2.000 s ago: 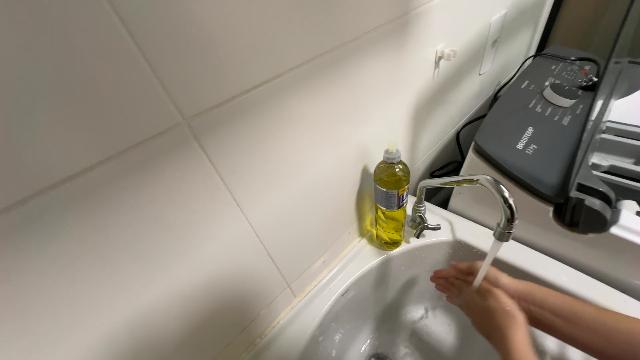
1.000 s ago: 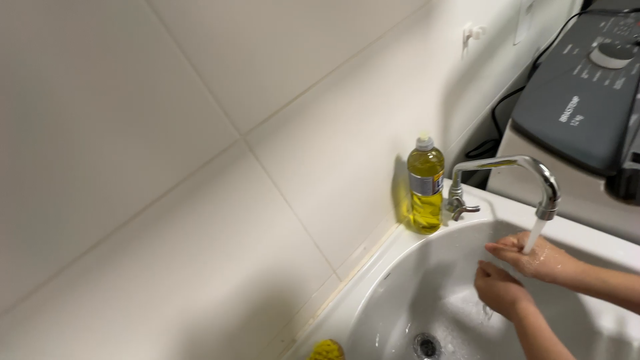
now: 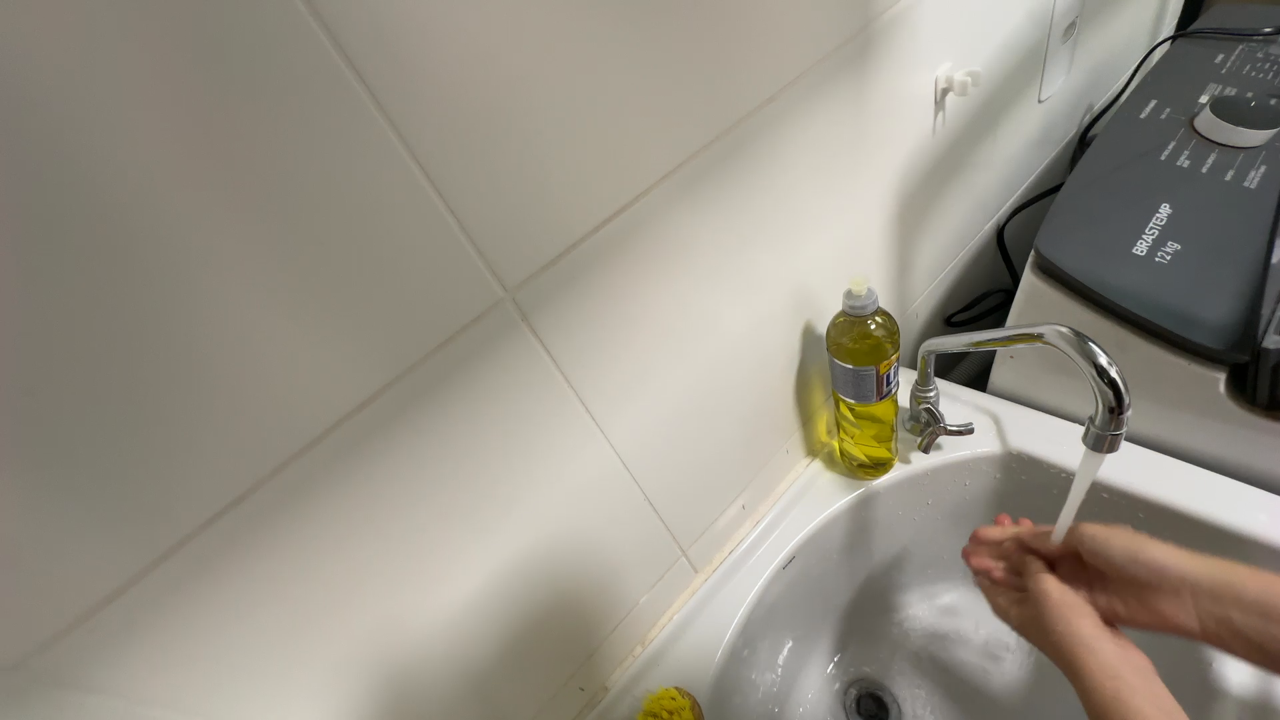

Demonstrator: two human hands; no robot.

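Note:
Water runs from the chrome faucet (image 3: 1105, 400) onto my two wet hands over the white sink basin (image 3: 800, 620). My right hand (image 3: 1115, 565) lies under the stream and holds no object. Against it, lower in the view, is my left hand (image 3: 1040, 605), also with no object in it; the hands overlap, so some fingers are hidden. A clear bottle of yellow liquid soap (image 3: 866, 400) stands upright on the sink's back corner, beside the faucet's cross handle (image 3: 935, 428).
The drain (image 3: 870, 700) shows at the bottom of the basin. A yellow-bristled brush or scrubber (image 3: 670, 704), partly cut off, sits on the rim. White tiled wall (image 3: 400, 420) runs along the left. A Brastemp washing machine (image 3: 1150, 220) stands behind the sink, with a black cable beside it.
My hands, apart one second ago, are now together under the stream. The view has shifted, bringing the yellow-bristled thing into sight since two seconds ago.

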